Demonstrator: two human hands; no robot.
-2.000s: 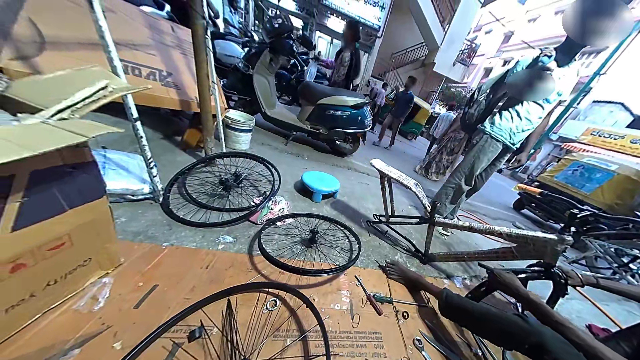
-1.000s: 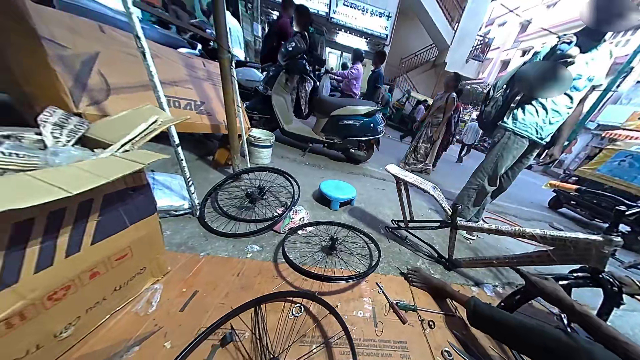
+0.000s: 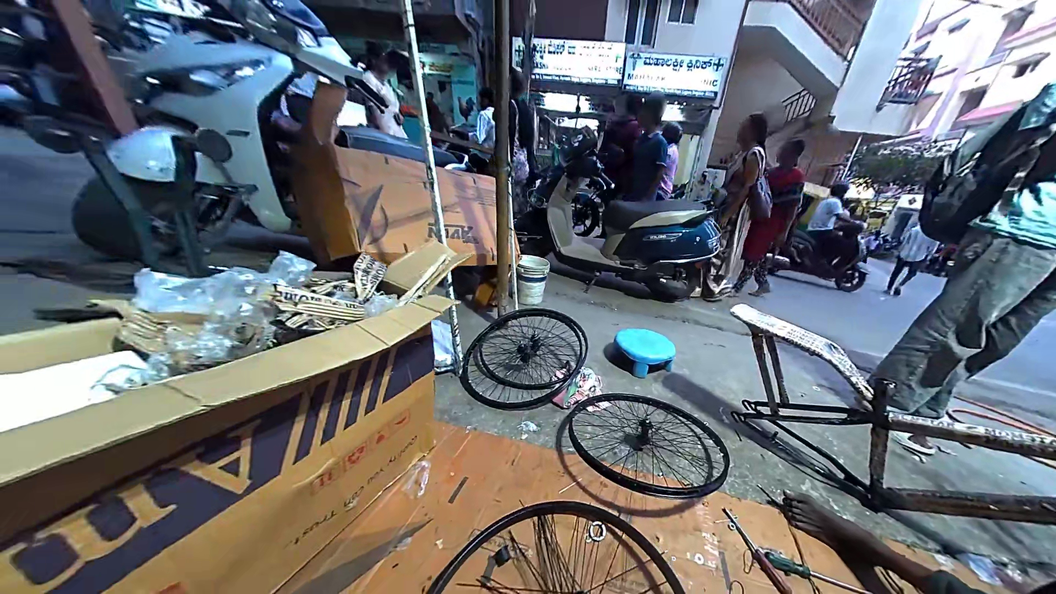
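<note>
Neither of my hands is in view. A bare foot and shin enter at the lower right, beside a screwdriver with a green handle and a red-handled tool. A black bicycle rim with loose spokes lies on flattened cardboard at the bottom, cut off by the view's edge. Beyond it rests a spoked bicycle wheel. Two more wheels overlap on the ground behind, next to a patterned cloth. A bicycle frame partly wrapped in printed material stands at the right.
An open carton holding plastic and cardboard scraps fills the left. Poles, a bucket, a blue stool and a parked scooter stand beyond. A person in grey trousers stands behind the frame; others are farther back.
The view has swung left, bringing in more of the carton. The bare forearms seen earlier near the bicycle frame at the right are out of view. The wheels still lie on the ground.
</note>
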